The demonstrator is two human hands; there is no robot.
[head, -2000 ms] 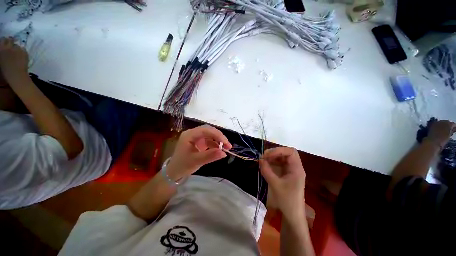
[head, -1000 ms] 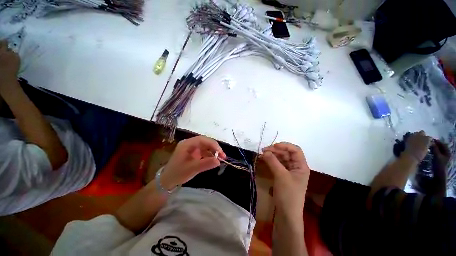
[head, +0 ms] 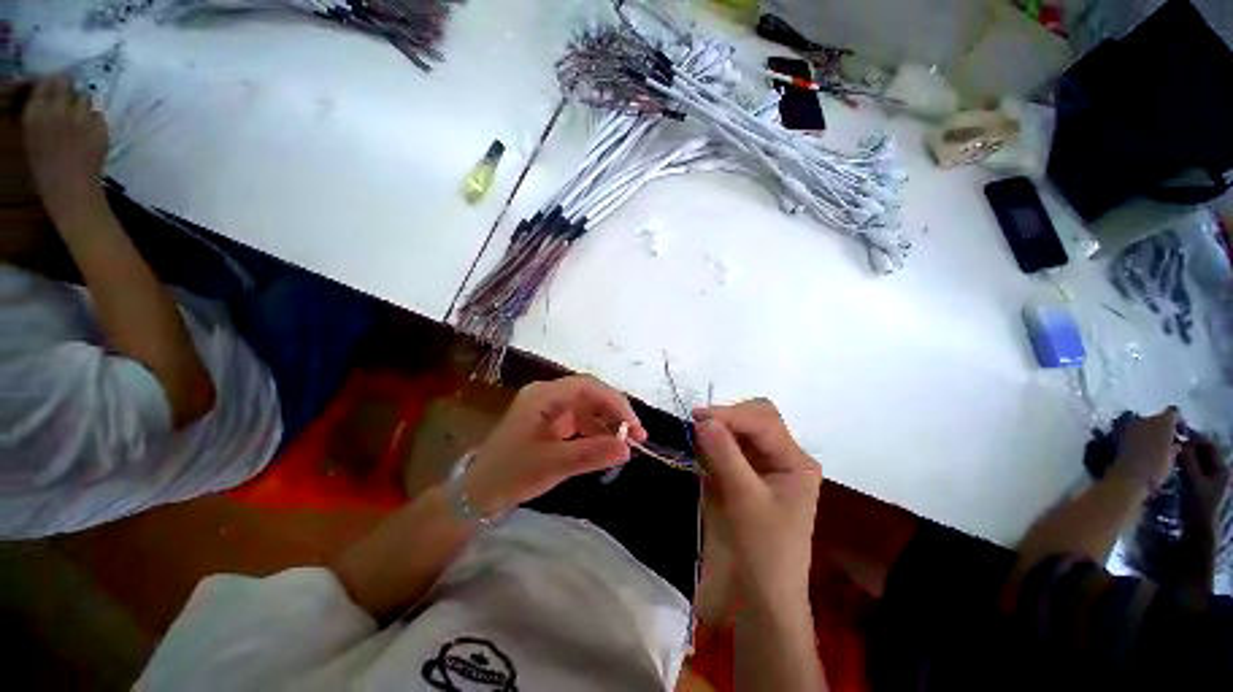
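Note:
My left hand [head: 575, 433] pinches a tiny white connector housing [head: 623, 433] between thumb and fingertips, above my lap near the table edge. Thin coloured lead wires [head: 665, 457] run from the housing to my right hand [head: 748, 460]. My right hand holds these wires between thumb and forefinger, a short way right of the housing. A few loose wire ends stick up above the right fingertips, and thin strands hang down beside that hand. The wire tips at the housing are too small to make out.
A harness bundle [head: 757, 142] lies on the white table [head: 358, 176]. White bits [head: 650, 234], a yellow-green tube [head: 481, 173], a phone [head: 1025, 225], a blue block [head: 1053, 335], a beige roll [head: 974, 137] and a black bag [head: 1143, 108] are there. People sit left and right.
The camera view has shifted, moving the table items in the picture. Both hands still hold the housing and wires. The right hand has turned, its back now more visible, and fewer wire ends show above it.

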